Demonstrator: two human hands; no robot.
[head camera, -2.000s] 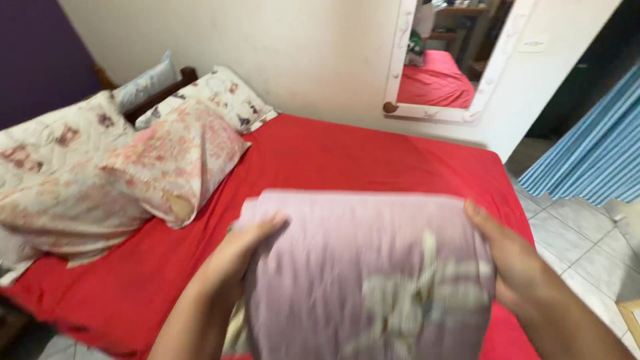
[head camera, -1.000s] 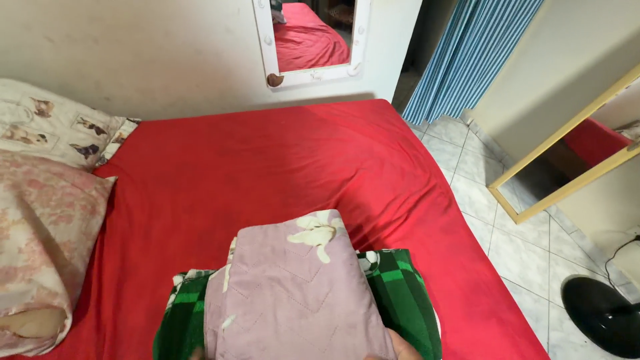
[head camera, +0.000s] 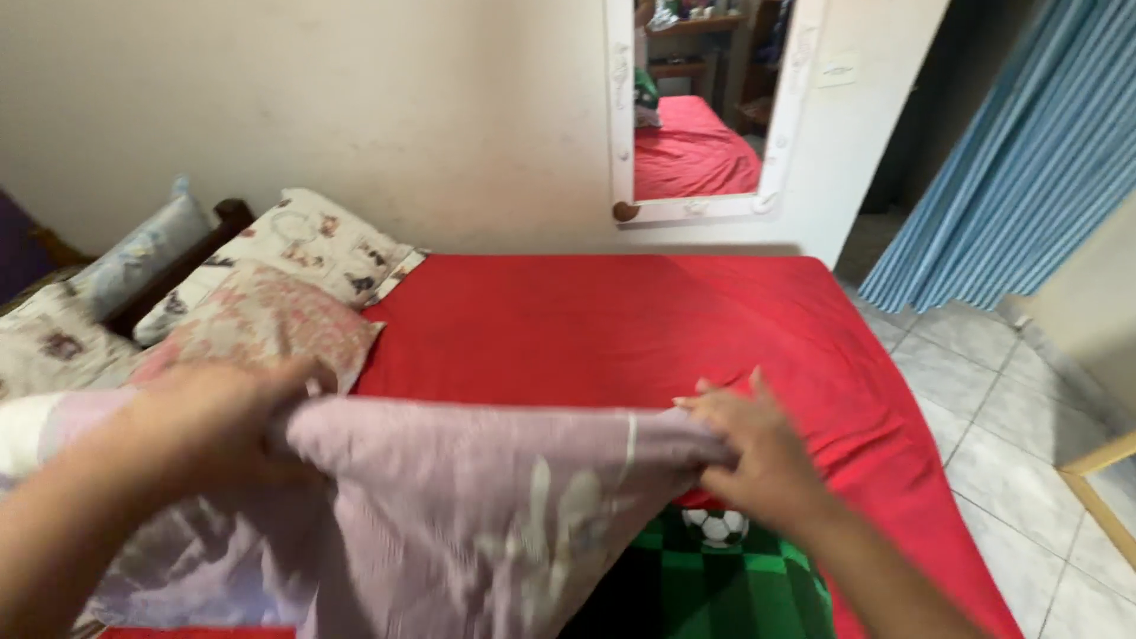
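Note:
A pale pink quilted bedspread (head camera: 461, 497) with white floral shapes is partly unfolded and stretched between my two hands above a bed. My left hand (head camera: 240, 417) grips its upper edge at the left, and more of the cloth hangs beyond that wrist. At the right, my right hand (head camera: 754, 444) pinches the same edge, some of its fingers raised. Under the bedspread at the lower right lies a green and black checked cloth (head camera: 737, 577) with a soccer ball print, resting on the red bedsheet (head camera: 577, 328). The near part of the bed is hidden by the bedspread.
Patterned pillows (head camera: 302, 248) and a pink floral pillow (head camera: 266, 311) lie at the bed's left end by a dark wooden bedpost (head camera: 232, 213). A white-framed mirror (head camera: 697, 211) is on the wall. On the right are a blue curtain (head camera: 985, 169) and a wood-framed mirror (head camera: 1100, 506) above floor tiles.
The pink bedspread was a folded bundle; now it is partly opened and held up between both hands. One second ago it lay over the green checked cloth. The view has swung back left.

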